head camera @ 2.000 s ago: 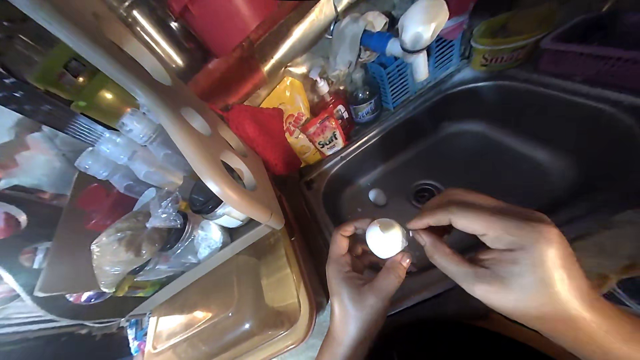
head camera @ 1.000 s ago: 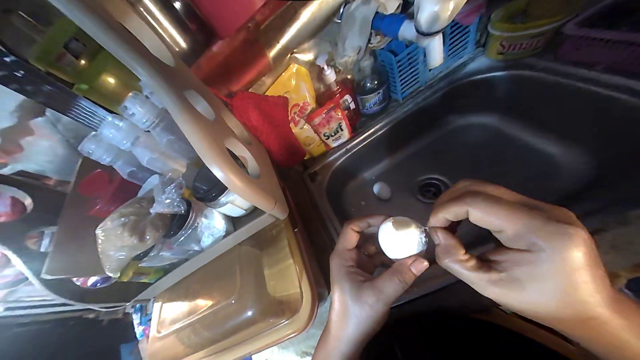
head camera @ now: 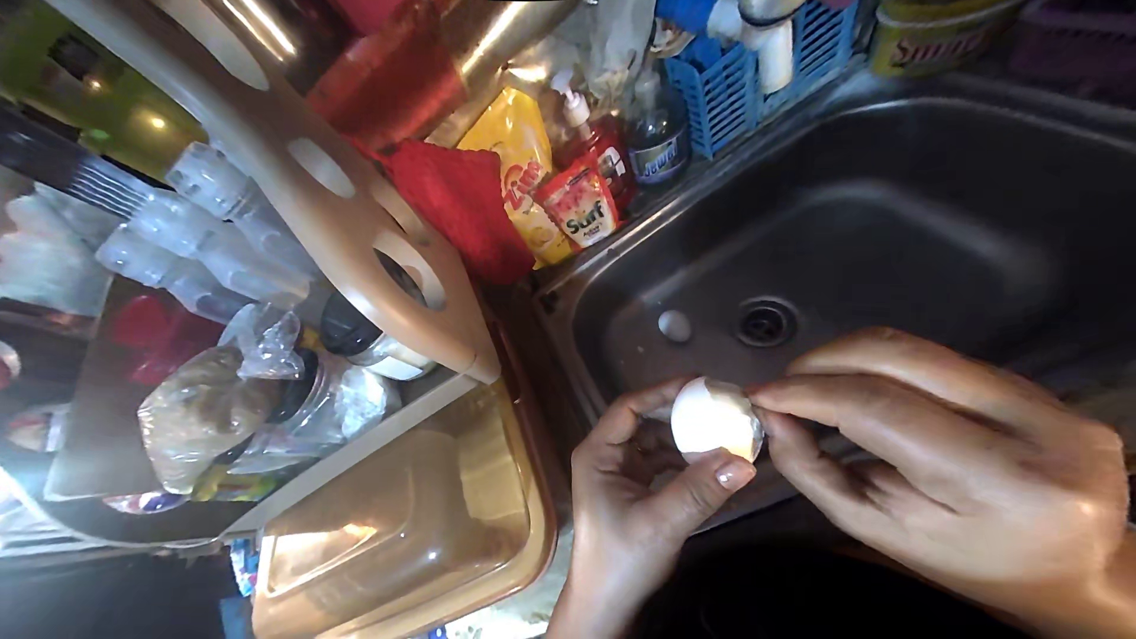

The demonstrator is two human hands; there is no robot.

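Over the near left corner of a dark metal sink (head camera: 887, 257), my left hand (head camera: 630, 497) holds a white egg (head camera: 713, 415) between thumb and fingers. Part of the egg's shell looks peeled back on its right side, with a ragged edge. The thumb and forefinger of my right hand (head camera: 941, 461) pinch together at that edge, touching the egg; whether a bit of shell is between them cannot be told. A small white oval piece, seemingly eggshell (head camera: 674, 326), lies in the basin beside the drain (head camera: 768, 322).
Behind the sink's rim stand a red detergent packet (head camera: 581, 209), a yellow pouch (head camera: 515, 142), a pump bottle (head camera: 603, 151), a dark bottle (head camera: 658, 133) and a blue plastic basket (head camera: 719, 98). A beige rack (head camera: 355, 231) with bagged items rises at left, above an amber plastic bin (head camera: 417, 524).
Both hands stay at the egg, my right fingertips at its right side throughout. The egg shows a slightly different face than before. The view has shifted a little.
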